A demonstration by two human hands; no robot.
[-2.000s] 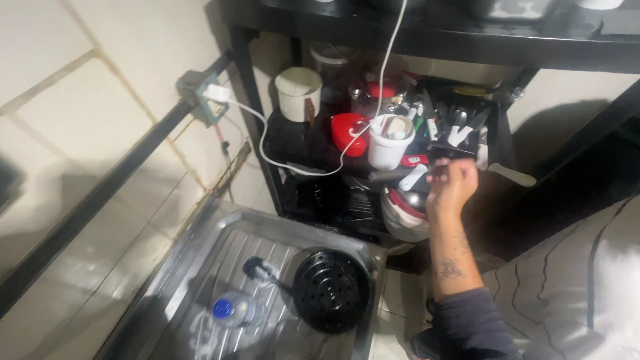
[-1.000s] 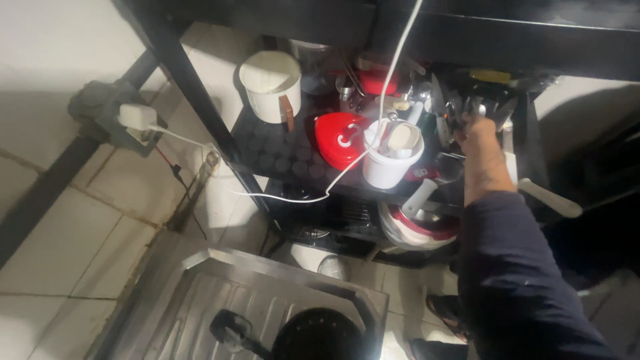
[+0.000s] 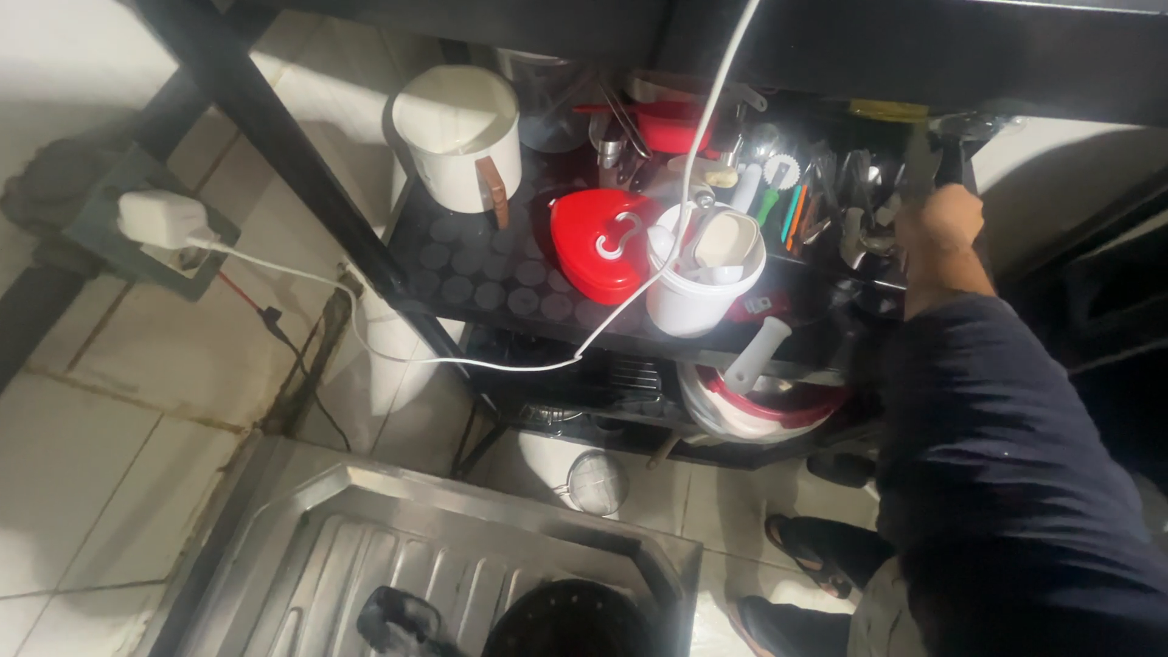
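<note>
My right hand (image 3: 944,224) is at the right end of the black shelf, its fingers curled beside a dark handle (image 3: 951,164); whether it grips the handle is unclear. Just left of the hand lie metal cutlery (image 3: 855,242) and orange and teal sticks (image 3: 794,214). A white tub (image 3: 689,306) with scoops inside stands near the shelf's front edge. Against its left side rests a red heart-shaped container (image 3: 589,246) with a white hook-like piece on top. A cream pot (image 3: 452,164) with a brown handle is farther left. My left hand is out of view.
A white cable (image 3: 511,367) hangs across the shelf front from a plug (image 3: 162,219). Bowls (image 3: 776,415) sit on the lower shelf, a round strainer (image 3: 598,482) below. The steel sink drainboard (image 3: 319,547) holds a black perforated item (image 3: 570,625).
My right hand has moved from near the shelf's front edge, deeper into the utensils at its right end. The view has shifted closer to the shelf.
</note>
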